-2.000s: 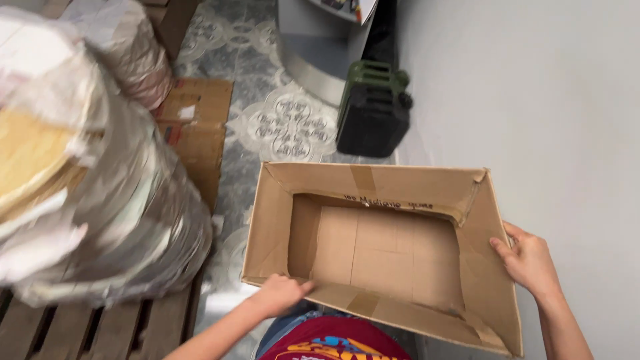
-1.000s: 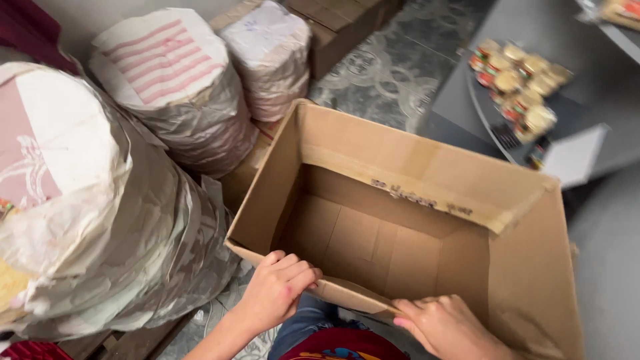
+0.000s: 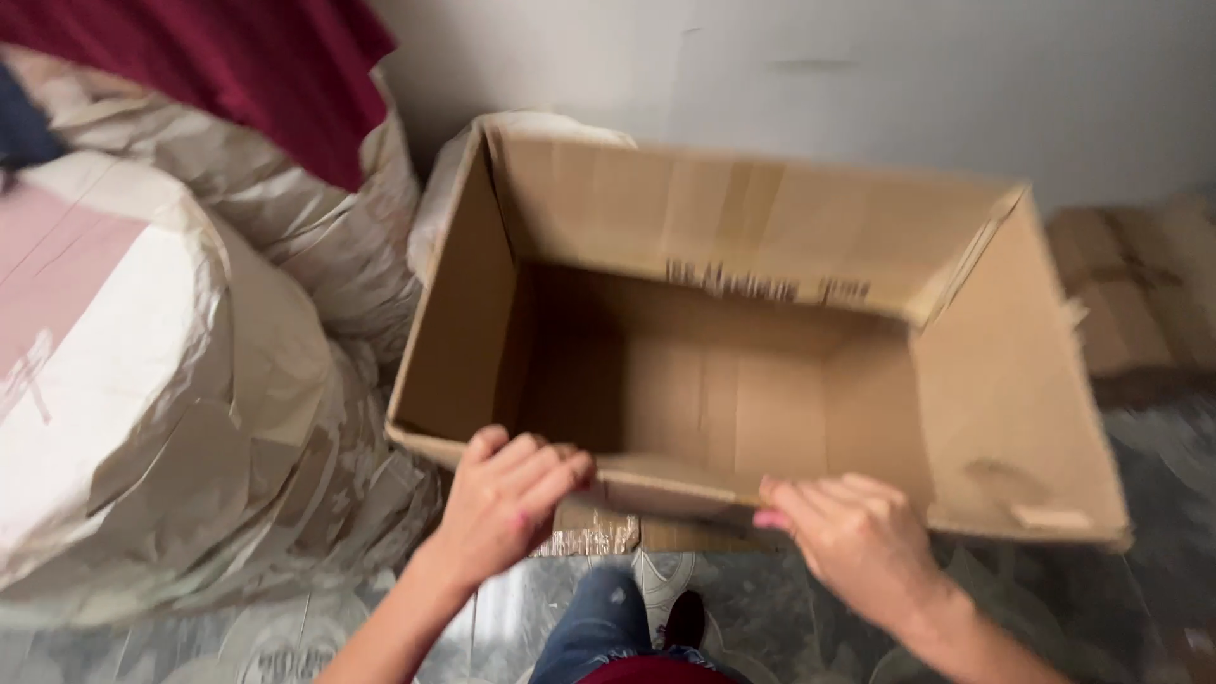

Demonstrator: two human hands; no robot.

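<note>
An open cardboard box point(image 3: 760, 218) with nothing inside fills the middle of the view, its opening turned up toward me. Handwriting runs along its far inner wall. My left hand point(image 3: 513, 494) grips the near rim toward the left corner, fingers curled over the edge. Farther right on the same rim, my right hand point(image 3: 845, 532) holds on with its fingers folded over the cardboard. Both thumbs are mostly out of sight. The box looks held up above the floor.
Large paper-wrapped rolls or bundles point(image 3: 275, 418) stand close on the left, dark red cloth point(image 3: 266, 76) above them. A pale wall point(image 3: 855, 76) rises behind the box. A brown package point(image 3: 1130, 285) lies at right. Flat cardboard point(image 3: 703, 537) lies on the patterned floor point(image 3: 760, 608).
The view has swung widely, from the shelves toward the wall and bundles. My right hand has moved from the box's right end to its near rim. Both hands still hold the box.
</note>
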